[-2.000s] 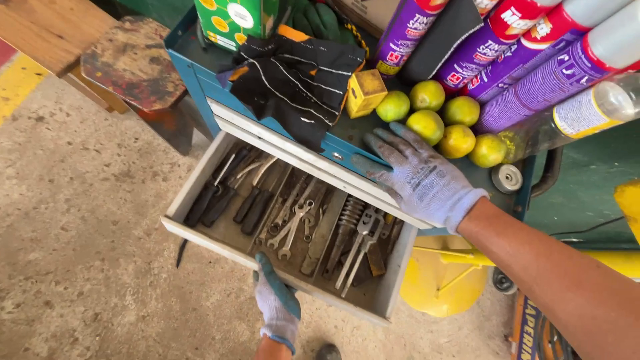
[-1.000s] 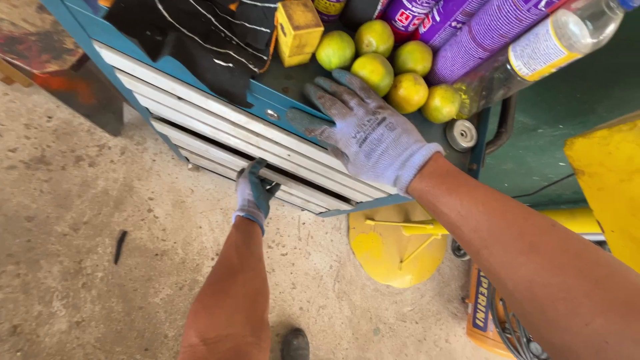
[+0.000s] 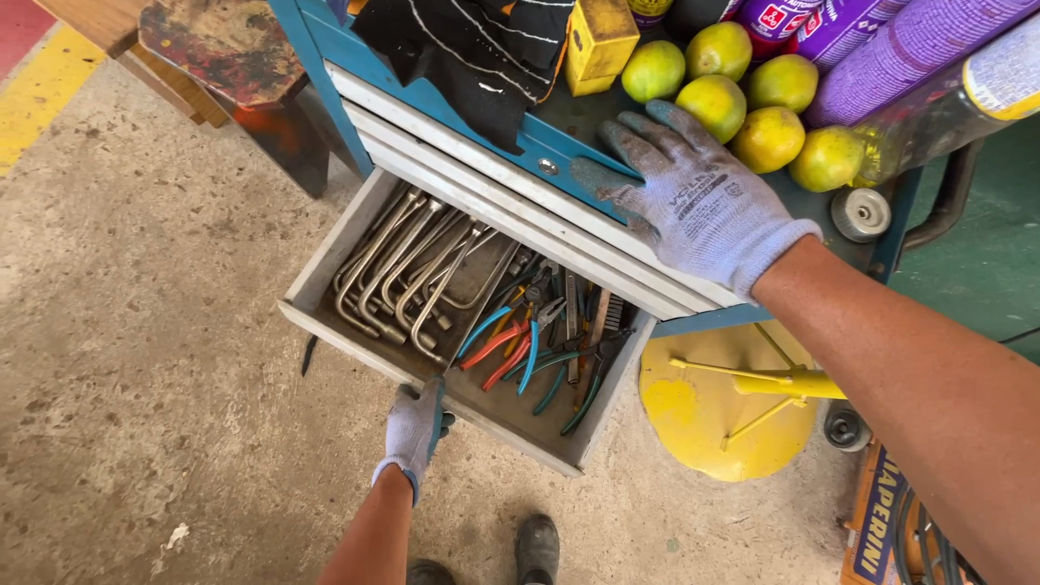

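My left hand (image 3: 416, 431), in a pale knit glove with a dark coated palm, grips the front edge of a pulled-out drawer (image 3: 520, 443). Inside, bent metal socket wrenches (image 3: 406, 276) lie in the left compartment; pliers (image 3: 532, 333) with blue, red and green handles and a wire brush (image 3: 611, 313) lie in the right one. My gloved right hand (image 3: 691, 191) rests with fingers spread on the top edge of the blue tool cabinet (image 3: 508, 154), beside green-yellow citrus fruits (image 3: 719, 106). A yellow box (image 3: 600, 45) and a black cloth (image 3: 471, 57) are near it.
Purple spray cans (image 3: 910, 61) and a clear plastic bottle (image 3: 934, 130) lie at the top's right, near a small metal wheel (image 3: 861, 214). A yellow round base (image 3: 723, 414) stands right of the drawer, an orange case (image 3: 873, 520) lower right. A paint-stained stool (image 3: 223, 49) is at upper left.
The drawer of wrenches and pliers has come open under my left hand. Two seconds ago a different drawer, with spanners and screwdrivers, was out; one second ago it was in. My right hand has stayed on the cabinet top.
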